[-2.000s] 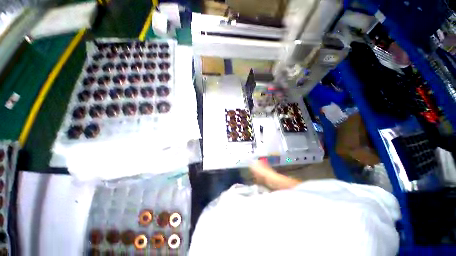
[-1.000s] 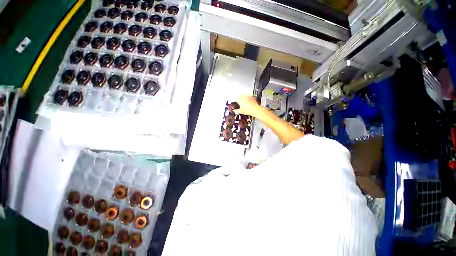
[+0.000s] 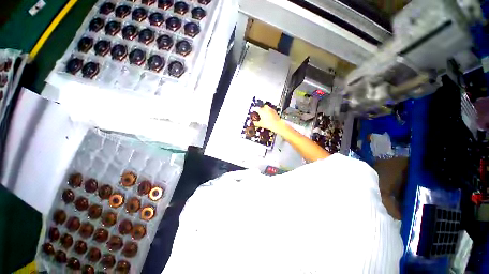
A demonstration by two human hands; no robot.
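Observation:
My right hand (image 3: pixel 266 119) reaches over the left fixture (image 3: pixel 247 127) on the machine bed. Its fingers are closed around a dark, copper-coloured ring part (image 3: pixel 254 116) at the fixture; whether the part is lifted is too small to tell. Other ring parts (image 3: pixel 250 131) sit in the seats nearer me, and the far seats show pale spots. My left hand is out of sight. A second fixture (image 3: pixel 327 131) with parts stands to the right.
A tray of dark parts (image 3: pixel 146 36) lies at upper left, a blister tray of copper rings (image 3: pixel 101 234) at lower left, with a white sheet (image 3: pixel 37 144) beside it. A grey box with red digits (image 3: pixel 313 85) stands between the fixtures. The blurred machine head (image 3: pixel 397 64) is at upper right.
My right hand has moved from the bed's front edge onto the left fixture, then slightly nearer me along it. Fewer ring parts show in its far seats. The view has shifted.

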